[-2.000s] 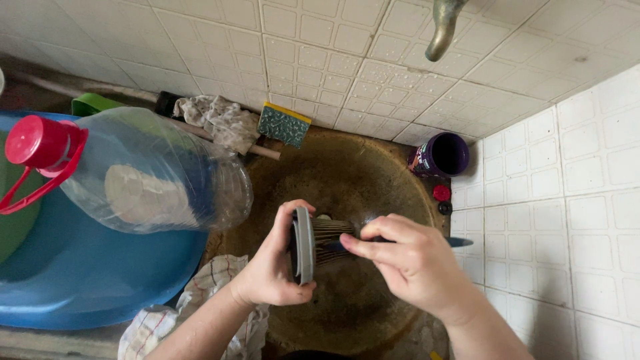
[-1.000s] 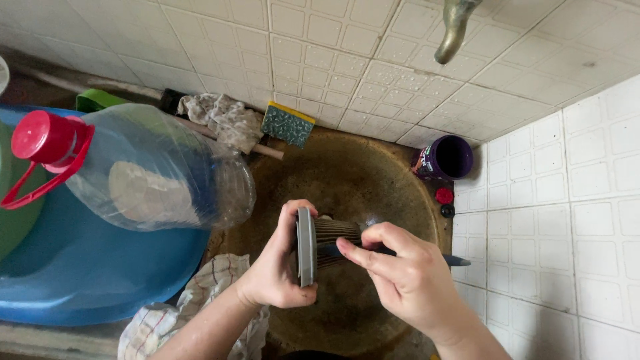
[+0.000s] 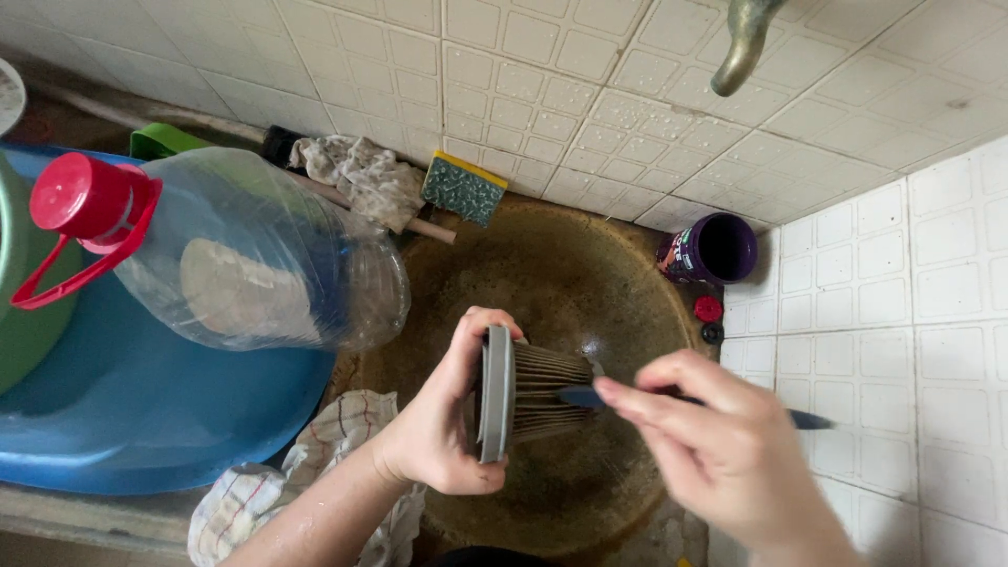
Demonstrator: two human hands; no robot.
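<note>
My left hand [image 3: 453, 402] grips the grey rim of a pleated filter [image 3: 547, 390] and holds it on its side above a round, stained basin [image 3: 551, 268]. The brownish pleats point right, toward my right hand [image 3: 709, 433]. That hand pinches a thin dark-blue tool [image 3: 581, 396] whose flat tip lies at the pleats; its other end sticks out to the right, past my knuckles. What kind of tool it is, I cannot tell. The far side of the filter's rim is hidden behind my left fingers.
A clear plastic jug [image 3: 260, 252] with a red cap lies over a blue tub [image 3: 157, 409] at left. A sponge [image 3: 465, 187], crumpled rag [image 3: 362, 173] and purple container [image 3: 709, 248] sit around the basin. A brass tap [image 3: 744, 47] hangs above; a checked cloth [image 3: 339, 429] lies below left.
My right hand and the blue tool have shifted slightly against the pleats. My left hand keeps its hold on the filter throughout.
</note>
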